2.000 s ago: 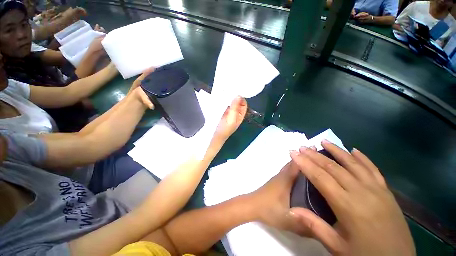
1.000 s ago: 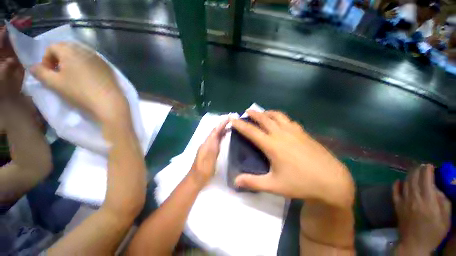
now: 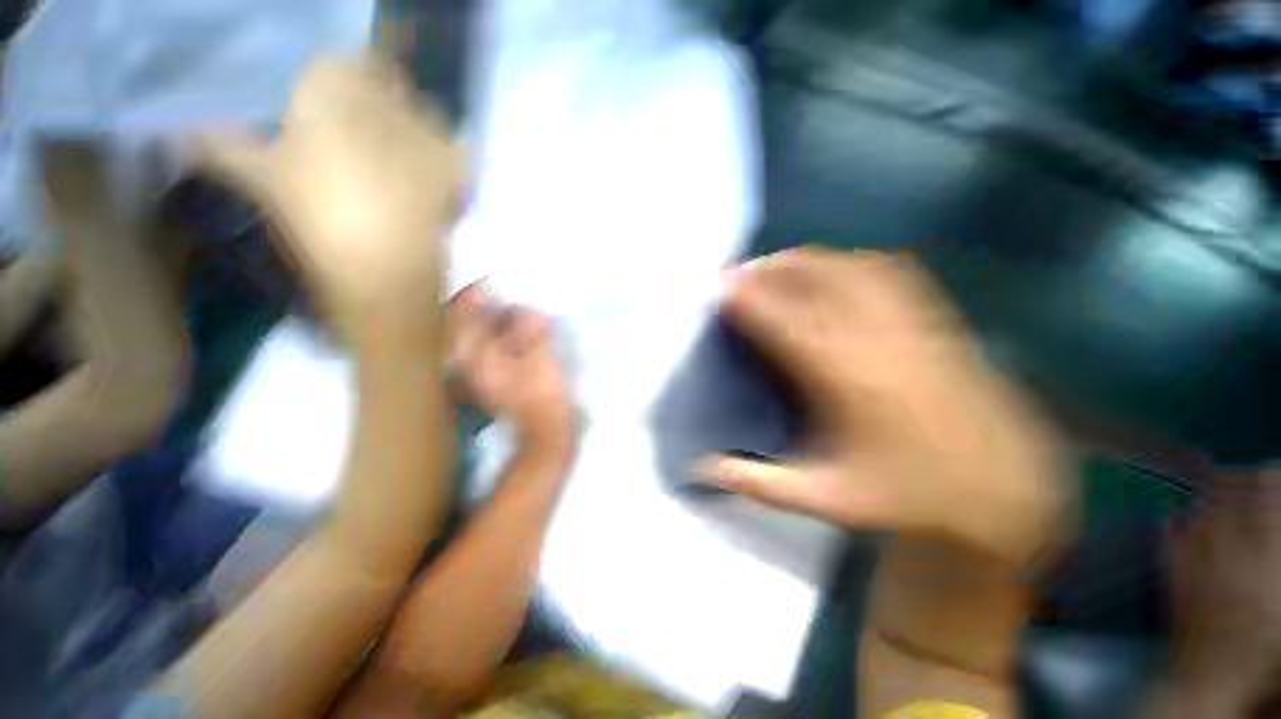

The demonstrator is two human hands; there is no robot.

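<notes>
The frame is strongly blurred. My right hand (image 3: 913, 407) grips the dark speaker unit (image 3: 724, 400) from the right, thumb on the near side and fingers over the far side. My left hand (image 3: 520, 365) is shut on the lower left edge of a raised white bag (image 3: 611, 155), which stands up beyond the unit and hides the bench behind it. The unit rests over the pile of white bags (image 3: 674, 590) in front of me.
At left, the neighbour's forearm and hand (image 3: 372, 197) reach up by another white sheet (image 3: 183, 63), with a white pile (image 3: 288, 414) below. A dark, shiny conveyor (image 3: 913, 183) runs behind. Another person's hand (image 3: 1229, 590) is at the right edge.
My left hand has left the unit's side and moved left, and a white bag is now raised in it. My right hand still holds the unit.
</notes>
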